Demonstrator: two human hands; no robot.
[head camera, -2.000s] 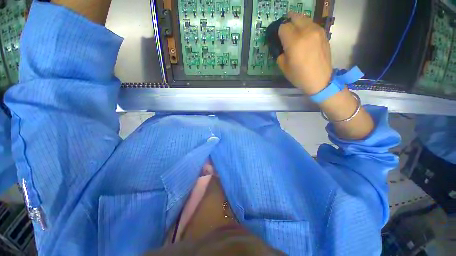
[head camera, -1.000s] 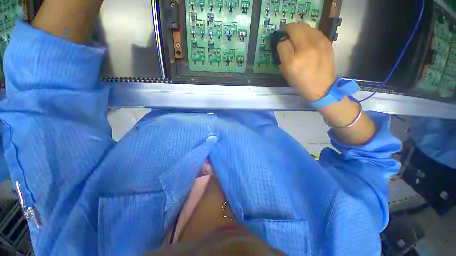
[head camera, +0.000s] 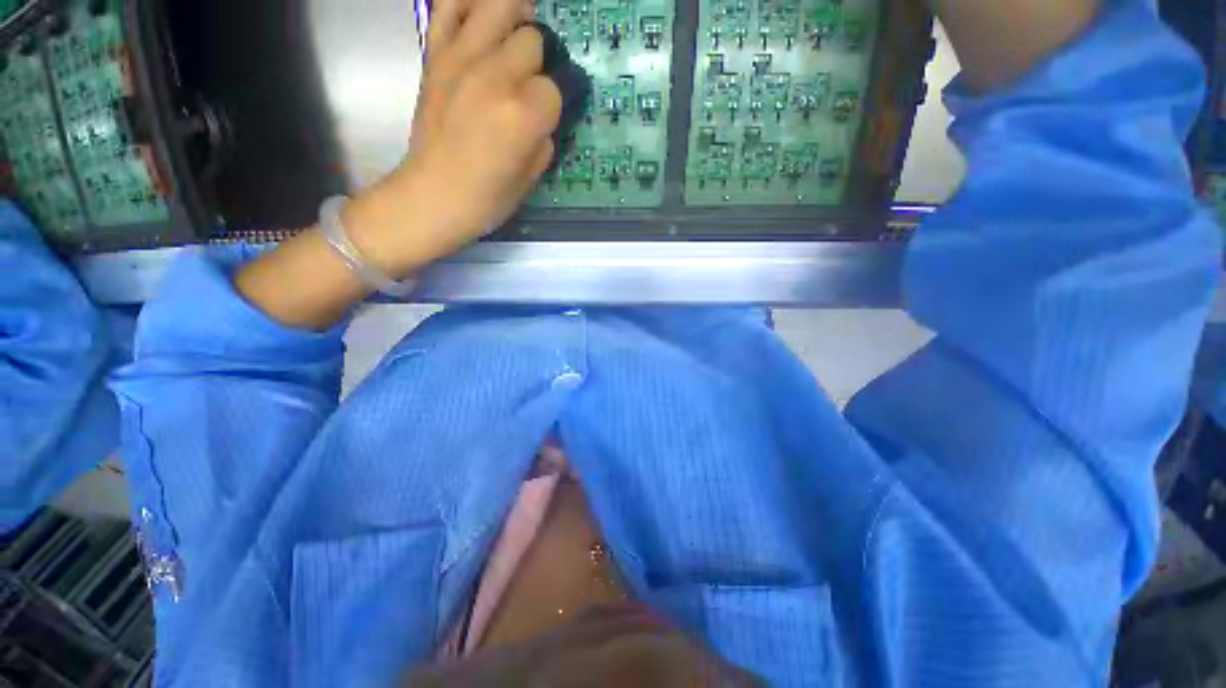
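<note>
Two pale green circuit panels lie side by side in a dark carrier (head camera: 679, 222); the left panel (head camera: 612, 135) is partly covered by my left hand and the right panel (head camera: 773, 121) shows rows of small circuits. My left hand (head camera: 484, 114) is over the left edge of the left panel, fingers bent, with black coverings at the fingertips. The fingertips are turned away or cut off by the top edge, so I cannot tell if they hold anything. My right forearm reaches up past the top edge; my right hand is out of the picture.
A silver rail (head camera: 645, 273) runs between my body and the carrier. Another carrier with green panels (head camera: 81, 128) is at the far left, past a dark gap. A blue sleeve of another person (head camera: 47, 363) shows at the left edge.
My left hand has come into view over the left panel. My right hand has left the right panel and gone out past the top edge. The carrier sits slightly further right in view.
</note>
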